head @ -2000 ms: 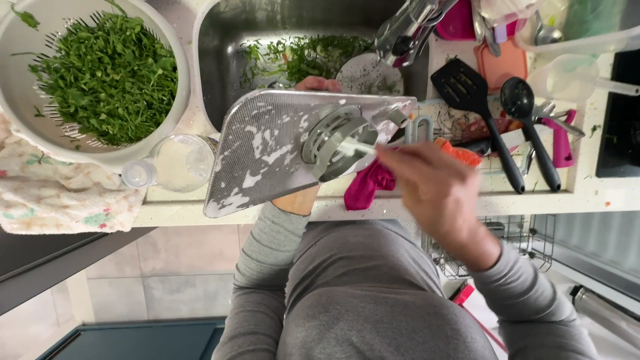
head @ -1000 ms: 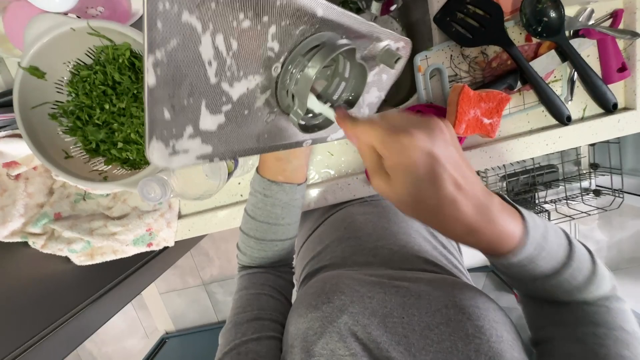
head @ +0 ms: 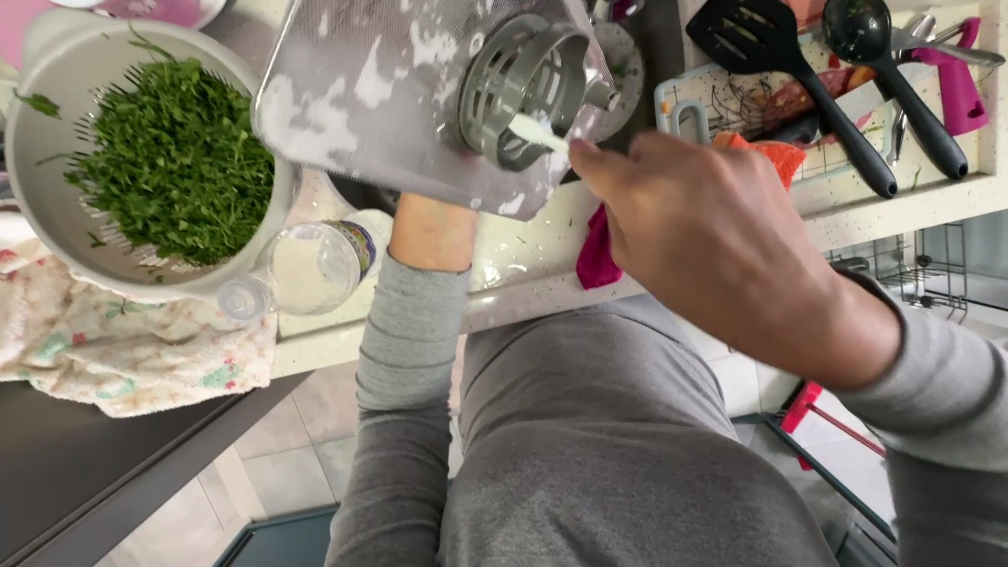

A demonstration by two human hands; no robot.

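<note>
A metal mesh filter panel (head: 378,102), flecked with white foam, is tilted over the sink, with a grey slotted plastic ring (head: 520,90) on its face. Behind the panel my left hand is hidden; only the wrist below its lower edge shows, so its grip cannot be seen. My right hand (head: 693,213) pinches a thin white brush or stick (head: 535,132) whose end reaches inside the ring. Below the panel, a magenta cloth (head: 598,252) hangs over the counter edge. An orange sponge (head: 776,157) lies behind my right hand.
On the left stand a white colander (head: 47,189) of chopped green herbs and a clear bottle (head: 311,268) lying beside a patterned towel (head: 142,354). To the right, a black slotted turner (head: 748,39) and black ladle (head: 858,31) rest across a tray (head: 669,98). Part of the sink (head: 669,47) shows behind.
The mesh panel has moved and turned between frames, and the ring on it with it. My right hand keeps the white tool at the ring. The view has shifted closer.
</note>
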